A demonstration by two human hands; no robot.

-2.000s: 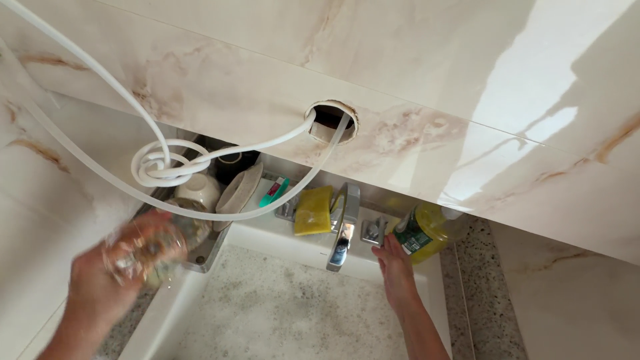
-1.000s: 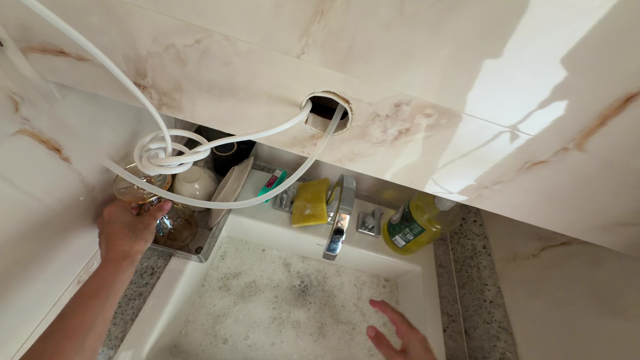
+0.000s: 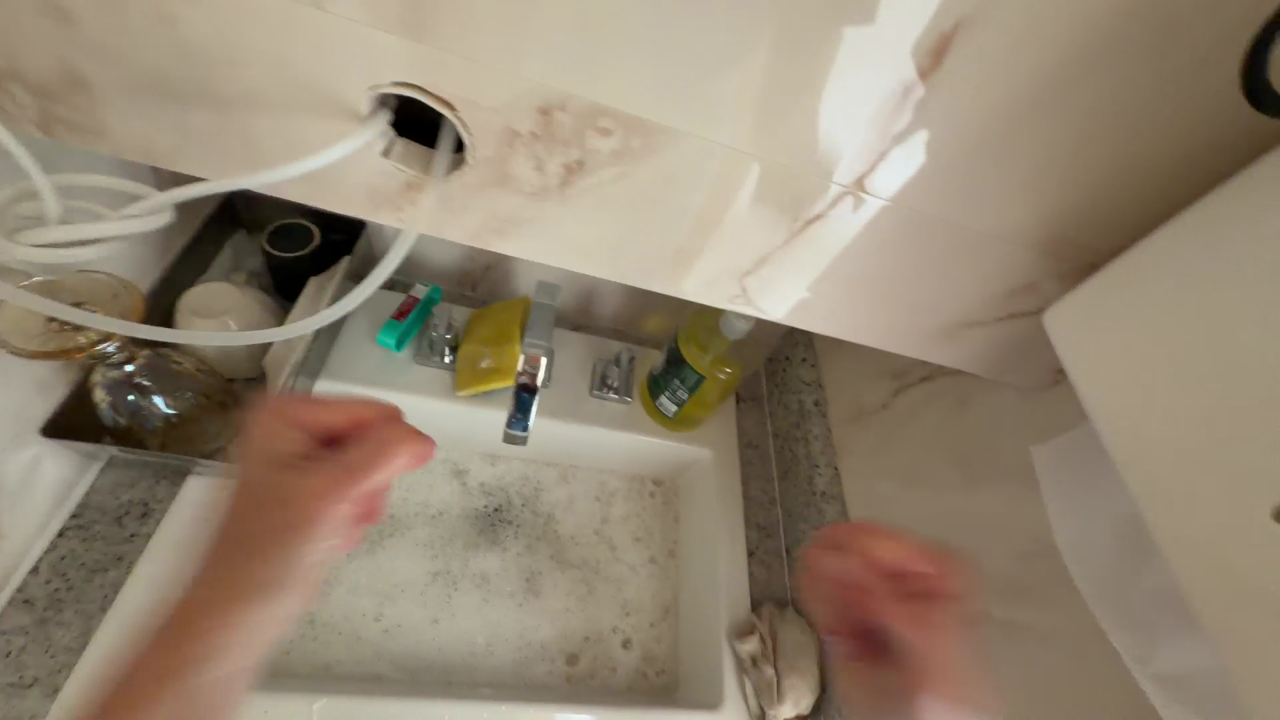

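My left hand (image 3: 325, 460), blurred, hangs over the left side of a white sink (image 3: 715, 560) with curled fingers and no object visible in it. Just left of it, glass vessels (image 3: 160, 400) stand in a dark bin (image 3: 195, 460) beside a white cup (image 3: 228, 325) and a black cup (image 3: 292, 245). My right hand (image 3: 885, 600), also blurred, is to the right of the sink, above a crumpled cloth (image 3: 780, 660); whether it holds anything is unclear. Foamy, cloudy water (image 3: 490, 570) lies in the sink.
Along the sink's back stand a chrome faucet (image 3: 530, 370), a yellow cloth (image 3: 492, 345), a teal brush (image 3: 408, 318) and a yellow soap bottle (image 3: 693, 370). White hoses (image 3: 350, 295) loop down from a wall hole (image 3: 420, 125). A white panel (image 3: 1200, 350) juts in at right.
My left hand has let go of the glass vessel at the bin and moved right, over the sink. My right hand has moved from above the sink to its right side. The view has shifted right.
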